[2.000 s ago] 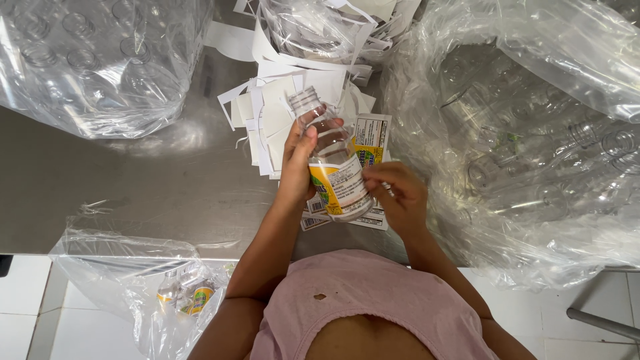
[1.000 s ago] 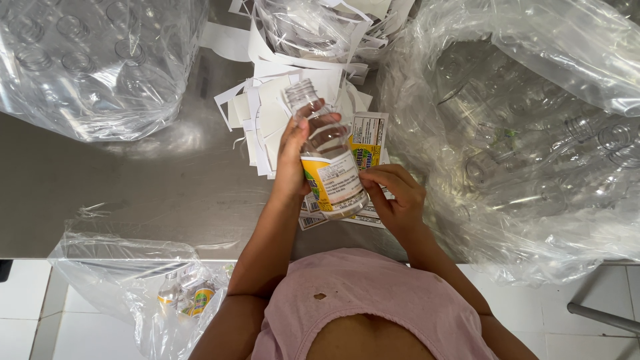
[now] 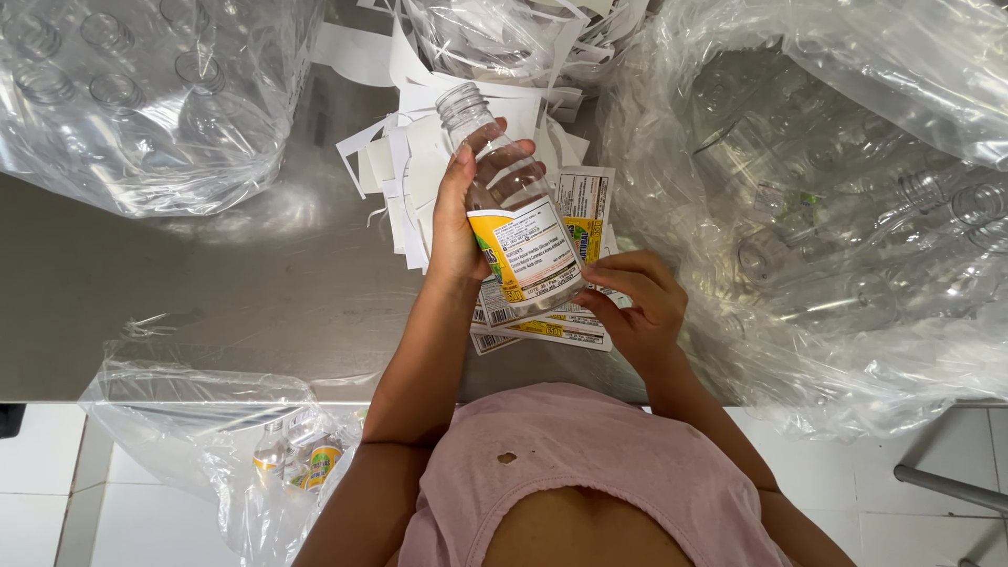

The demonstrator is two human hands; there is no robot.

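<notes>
A clear plastic bottle point(image 3: 512, 185), capless and tilted with its neck to the upper left, is held by my left hand point(image 3: 463, 209), whose fingers wrap behind it. A yellow and white printed label point(image 3: 535, 252) lies around its lower part. The thumb and fingertips of my right hand point(image 3: 642, 303) meet the label's right edge near the base; whether they pinch it cannot be told. Beneath the bottle, printed label sheets point(image 3: 587, 193) are spread on the steel table point(image 3: 315, 315), beside a heap of white backing paper point(image 3: 378, 161).
A plastic-wrapped pack of clear bottles point(image 3: 142, 102) stands at the upper left. On the right a large open plastic bag point(image 3: 654, 150) holds more bottles. Another bag point(image 3: 189, 409) with labelled bottles point(image 3: 321, 465) hangs below the table's front edge. A bag of paper scraps point(image 3: 504, 39) sits at the top.
The bottle has turned a little in my left hand, so more of the label's text panel faces up. My right hand has stayed near the bottle's lower right side.
</notes>
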